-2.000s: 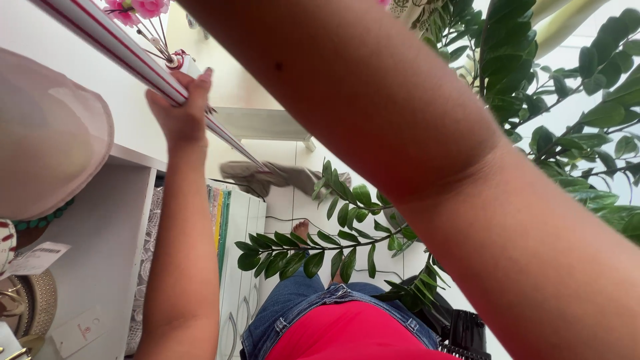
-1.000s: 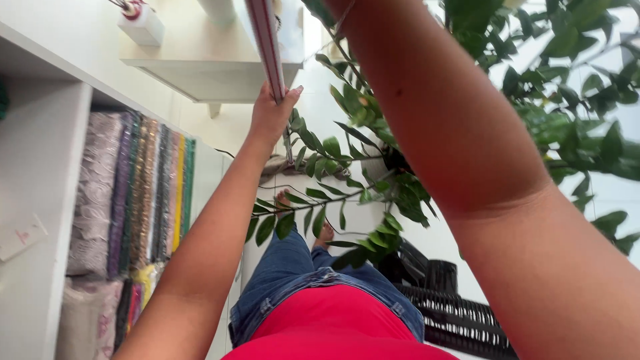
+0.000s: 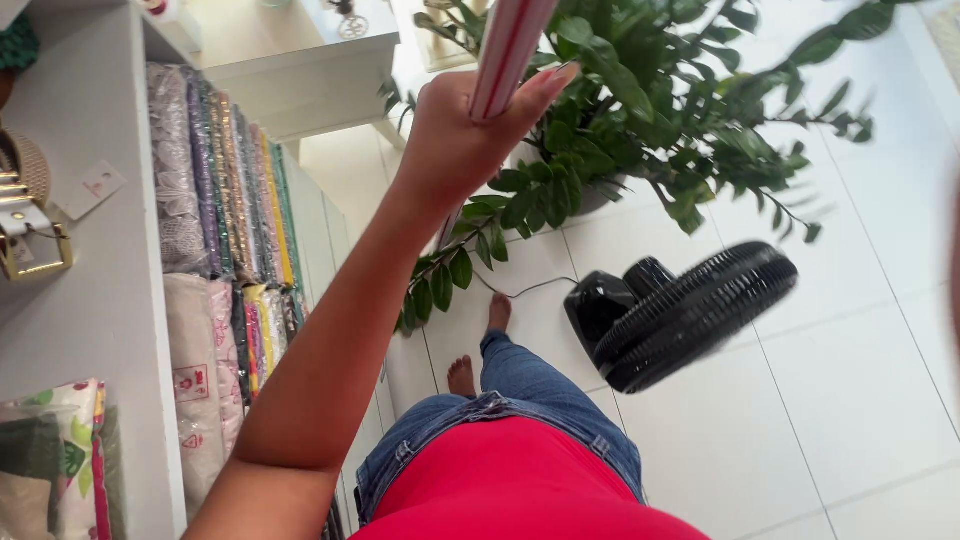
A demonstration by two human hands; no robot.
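My left hand (image 3: 476, 139) is closed around a white pole with red stripes (image 3: 511, 52), near the top centre. The pole runs up out of the frame, and a short length of it shows below the wrist, behind the leaves. Its lower end is hidden. Green branches of a potted plant (image 3: 607, 120) spread just right of the hand. My right hand is out of the frame; only a blurred sliver of skin shows at the right edge.
A black electric fan (image 3: 690, 319) stands on the white tiled floor (image 3: 840, 390), its cable running near my bare feet. On the left, a white shelf unit (image 3: 161, 315) holds packed fabrics (image 3: 176, 172) and belts. A white table (image 3: 322, 82) stands beyond it.
The view has swung, bringing the whole fan into sight. My right arm, across the upper right before, has moved almost out of view. The grey cloth at the pole's lower end, seen earliest, is no longer visible.
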